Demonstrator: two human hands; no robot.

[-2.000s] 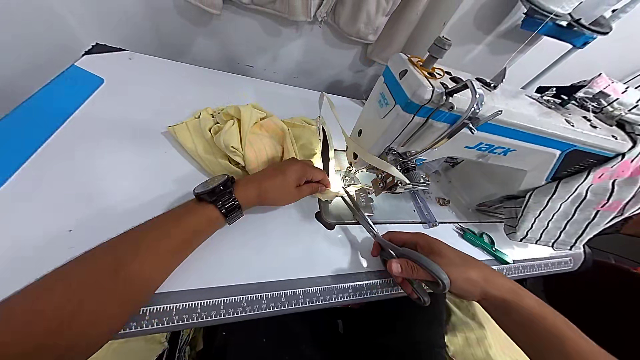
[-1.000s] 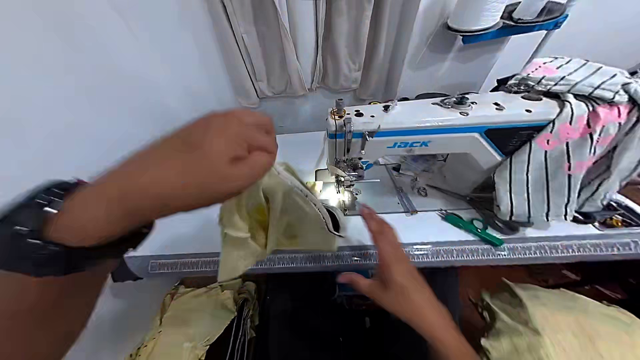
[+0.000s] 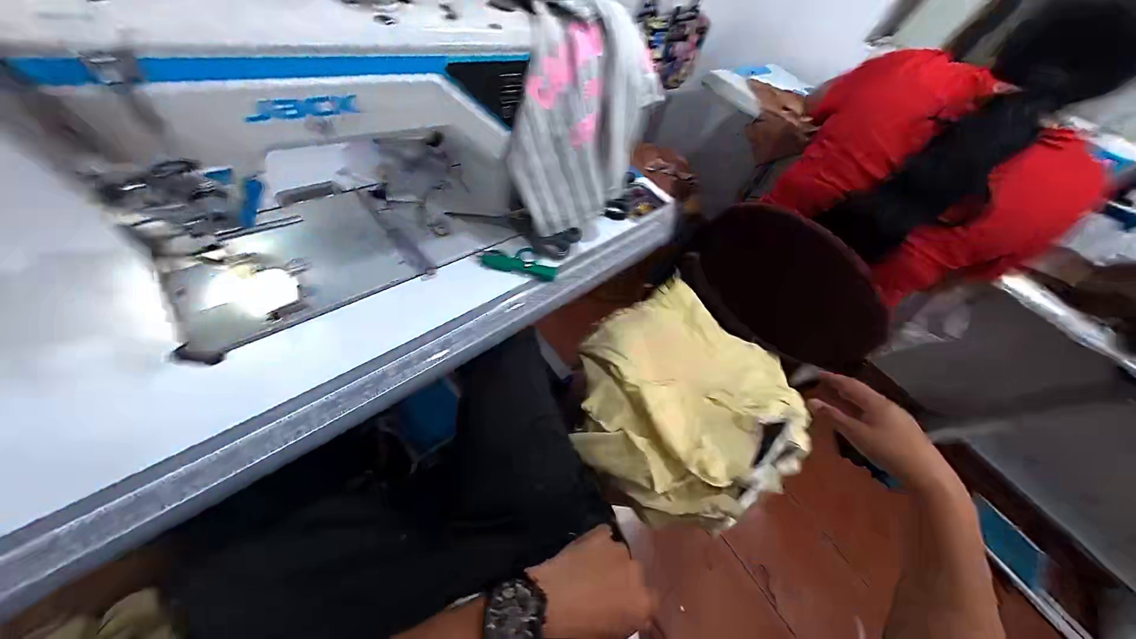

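A bunched piece of pale yellow fabric (image 3: 688, 399) lies low beside the table, on my right. My right hand (image 3: 874, 422) is just right of it, its fingers apart and near the cloth's edge. At the bottom, below the fabric, is my left hand (image 3: 595, 581), blurred, with a dark watch on the wrist; its fingers are hidden, so its hold cannot be told. The Jack sewing machine (image 3: 302, 106) stands on the white table, its lamp lit over the needle plate. Green thread snips (image 3: 519, 264) lie near the table's edge beside dark-handled scissors (image 3: 555, 241).
Striped grey cloth with pink marks (image 3: 572, 133) hangs over the machine's end. A measuring tape strip (image 3: 355, 399) runs along the table's edge. A dark round seat (image 3: 790, 284) stands beyond the yellow fabric. A person in red (image 3: 941, 169) bends at the right, above brown floor tiles.
The view has swung far to the right. My left hand, raised by the machine a second ago, is now low beside my legs. My right hand has moved from the table's edge to beside the yellow fabric.
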